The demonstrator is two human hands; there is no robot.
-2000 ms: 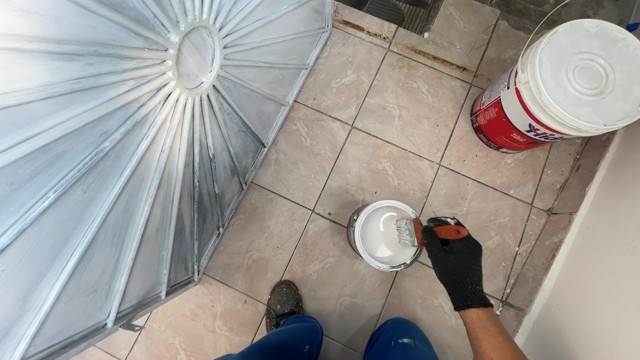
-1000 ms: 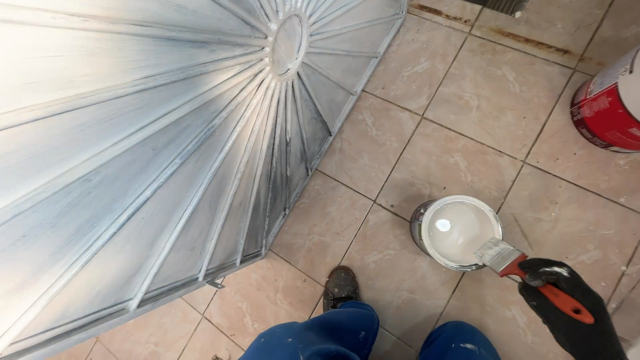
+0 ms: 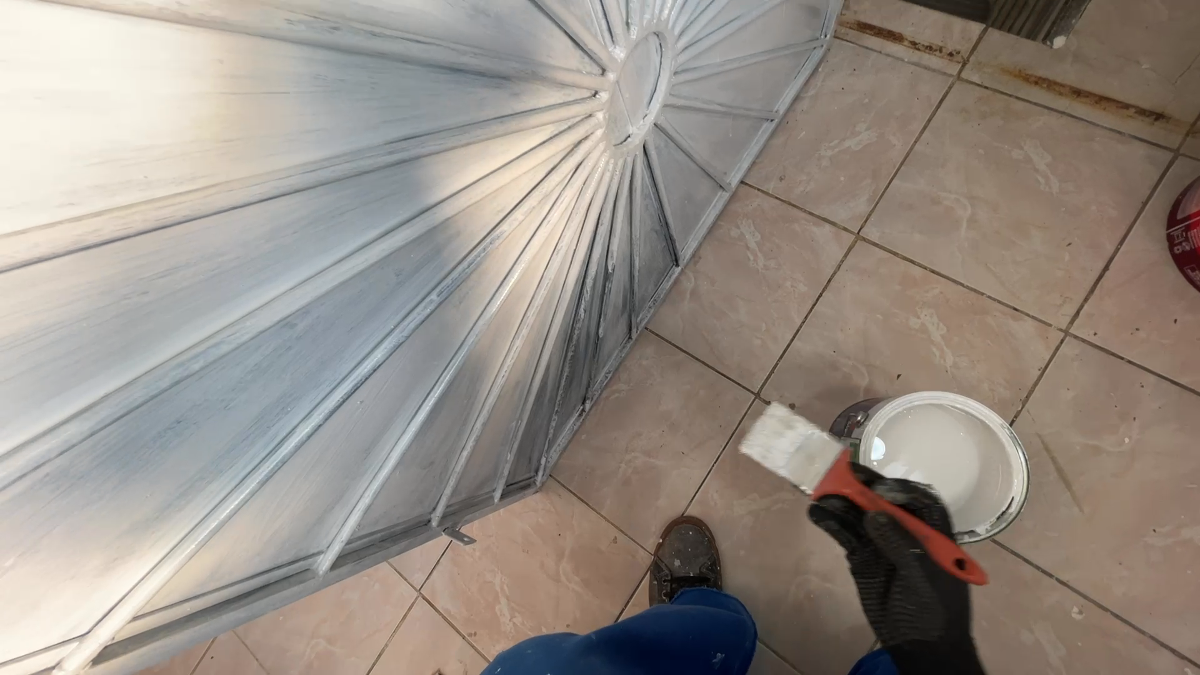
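Note:
My right hand, in a black work glove, grips the red handle of a paintbrush. White paint coats the bristles, which point up and left over the floor tiles. Behind the hand stands an open paint can holding white paint, its lower edge partly covered by the glove. A large metal panel with ribs fanning out from an oval ring fills the left side, streaked with whitish paint. The brush is apart from the panel. My left hand is out of view.
Pinkish floor tiles run between panel and can. A red bucket shows at the right edge. My shoe stands near the panel's lower corner, where a small metal tab sticks out. A dark grate lies at the top right.
The brush, earlier at the can's paint and then at its rim, is now left of the can. The view has shifted toward the panel, leaving only the bucket's edge visible.

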